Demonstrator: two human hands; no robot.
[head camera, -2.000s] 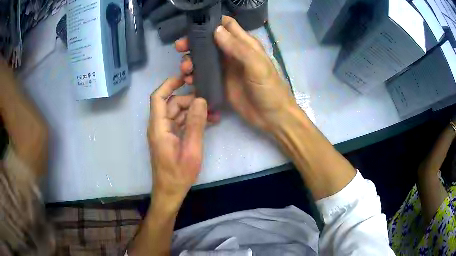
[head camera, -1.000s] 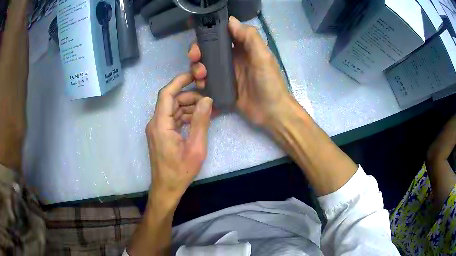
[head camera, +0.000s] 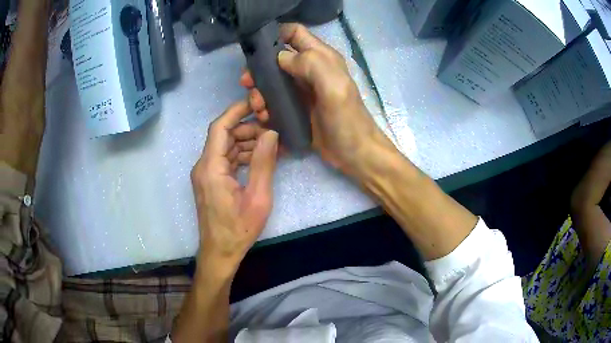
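Note:
A dark grey handheld fan unit (head camera: 278, 87) is tilted in front of me, its head at the top edge of the picture and partly cut off. My right hand (head camera: 338, 100) is closed around its handle, thumb on the front near the top and fingertips showing on the left side. My left hand (head camera: 234, 177) is beside the handle's lower end, palm up with fingers curled. Its fingertips are close to the handle; whether they touch it is hard to tell.
A pale blue retail box (head camera: 110, 67) stands at the left, with a grey unit (head camera: 161, 43) beside it. More grey units (head camera: 204, 27) lie behind. Several boxes (head camera: 499, 50) are at the right. A neighbour's arm (head camera: 23, 80) is at the far left, another arm (head camera: 593, 194) at the right.
The unit in my right hand has turned, its head leaning left and its lower end to the right. The neighbour's arm at the left has moved. My left hand has barely moved.

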